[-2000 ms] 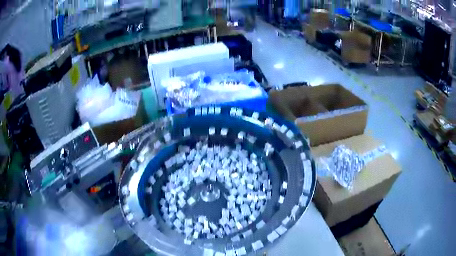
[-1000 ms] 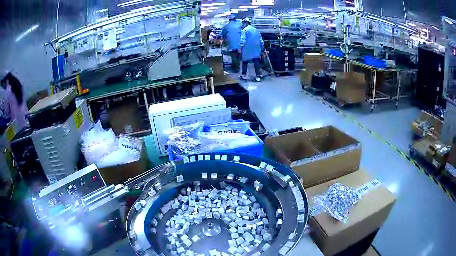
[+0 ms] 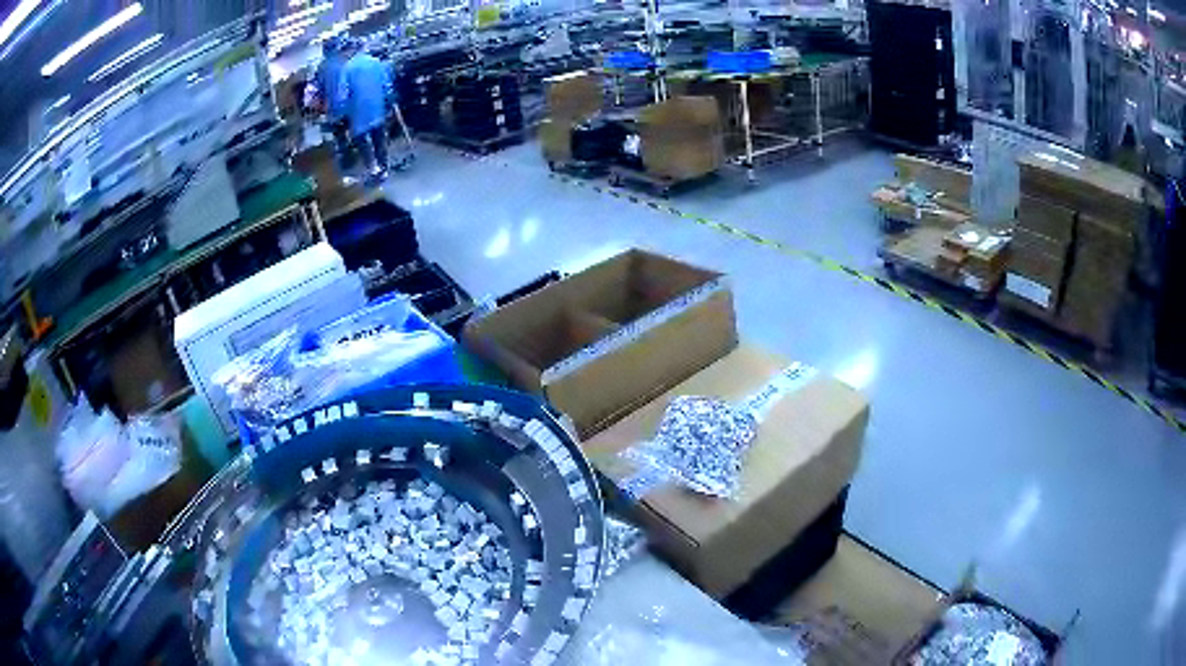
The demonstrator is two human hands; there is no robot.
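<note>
A round metal vibratory feeder bowl [image 3: 592,520] stands at the lower left, close in front of me. Small white block parts [image 3: 377,527] lie heaped around its centre bolt and along its spiral track. A clear plastic bag of parts [image 3: 702,445] lies on a closed cardboard carton [image 3: 793,449] to the right of the bowl. Neither my left hand nor my right hand is in the picture.
An open divided carton [image 3: 650,341] stands behind the closed one. A blue bin of clear bags [image 3: 423,341] is behind the bowl. Bagged parts [image 3: 982,638] sit low at the bottom right. Two people in blue [image 3: 366,94] are far off, beyond the aisle.
The view has turned right. The bowl, bin and cartons have shifted left in the picture. Bagged parts at the bottom right and stacked cartons at the far right have come into view.
</note>
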